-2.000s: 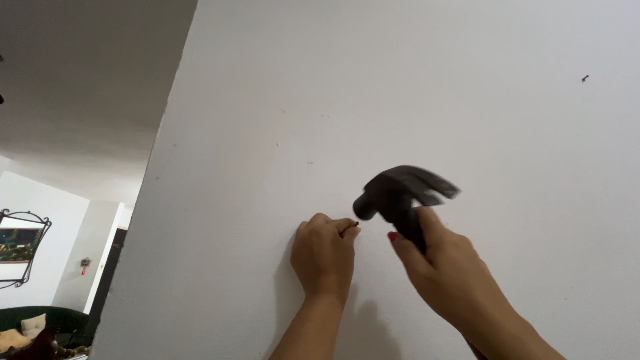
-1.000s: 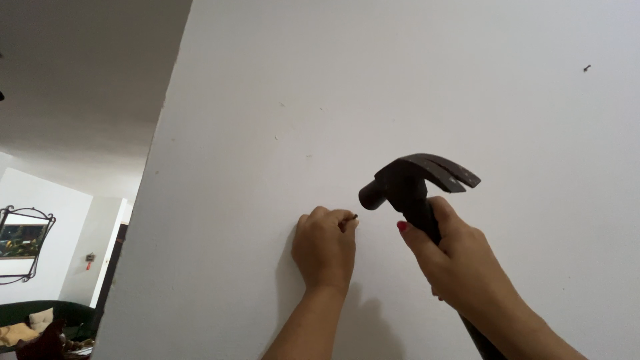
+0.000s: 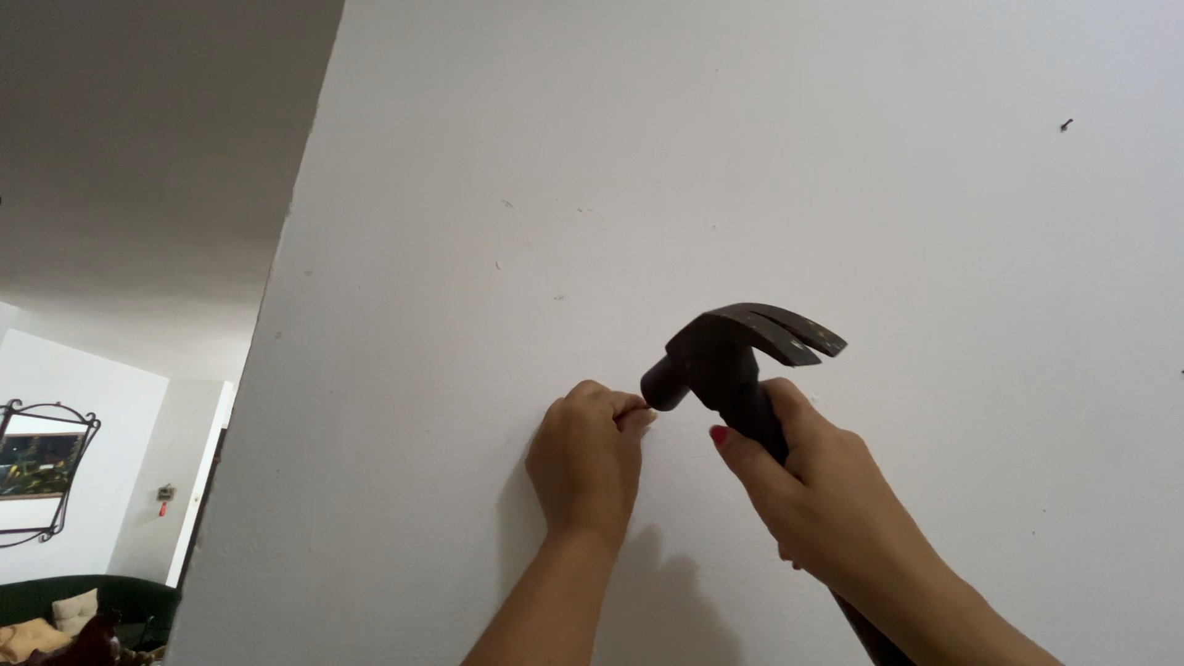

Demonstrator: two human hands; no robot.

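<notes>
My left hand (image 3: 589,462) rests against a white wall (image 3: 444,351), its thumb and forefinger pinching a small dark nail, most of which is hidden by the fingers and the hammer. My right hand (image 3: 832,490) is closed around the dark handle of a claw hammer (image 3: 726,356), just right of the left hand. The hammer's round face is at the left fingertips, by the nail; whether it touches cannot be told. Its split claw points right, and the lower handle shows below the right wrist.
Another nail (image 3: 1066,124) sticks out of the wall at upper right. The wall's edge (image 3: 277,240) runs down the left. Beyond it are a picture in a scrolled metal frame (image 3: 39,467), a small wall hanging (image 3: 165,495) and a green sofa (image 3: 139,601) with cushions.
The hammer head has moved left and down to the left fingertips; one second ago a gap showed between its face and the nail. The left hand keeps its pinch on the wall.
</notes>
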